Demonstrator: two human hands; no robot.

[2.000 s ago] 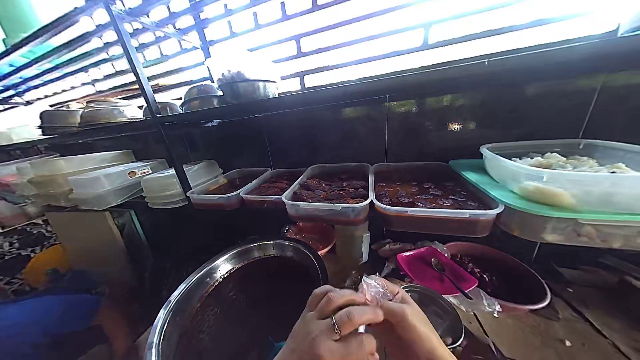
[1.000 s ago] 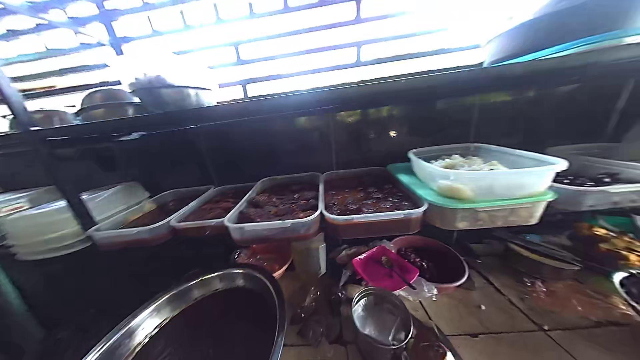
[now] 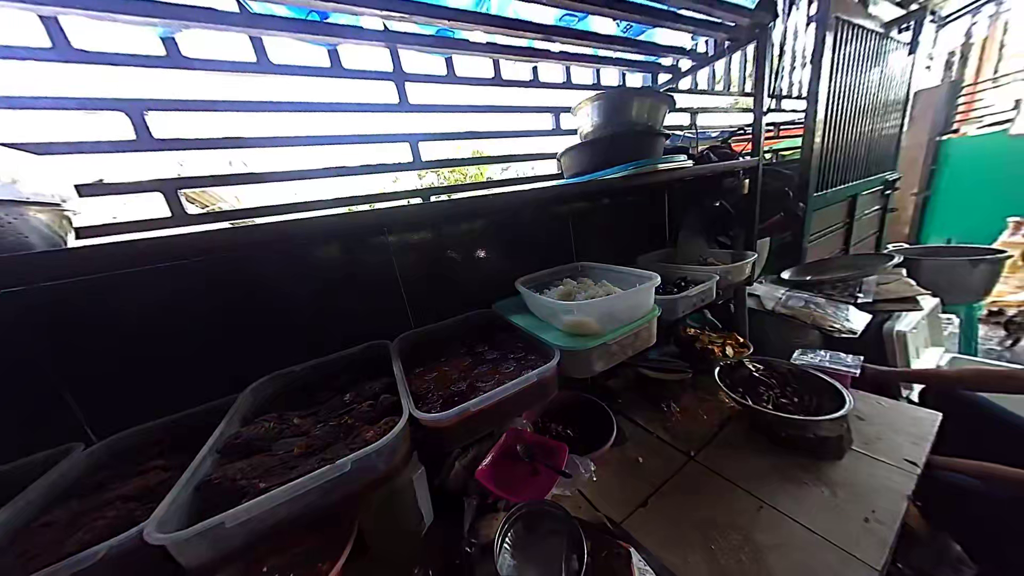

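Note:
Neither of my hands shows in the head view now. Along the dark tiled wall stand clear plastic tubs of dark red food; the nearest large tub point(image 3: 320, 448) sits beside another tub point(image 3: 480, 372) filled with dark liquid and pieces. A pink plastic dish point(image 3: 522, 466) with a spoon in it rests against a round bowl point(image 3: 588, 424) of dark food. Below the dish is a round metal container point(image 3: 540, 544). A translucent tub point(image 3: 588, 292) of whitish food stands on the green lid point(image 3: 536, 324) of another container.
A metal basin point(image 3: 784, 392) of dark food stands on the tiled counter point(image 3: 720, 512). Another person's arms point(image 3: 944, 378) reach in at the right. Stacked basins point(image 3: 620, 132) sit on the ledge under the metal grille. A large grey tub point(image 3: 948, 268) stands far right.
The view has swung strongly to the right. My hands, together on a piece of clear plastic two seconds ago, have left the view. The basin and the other person's arms now show.

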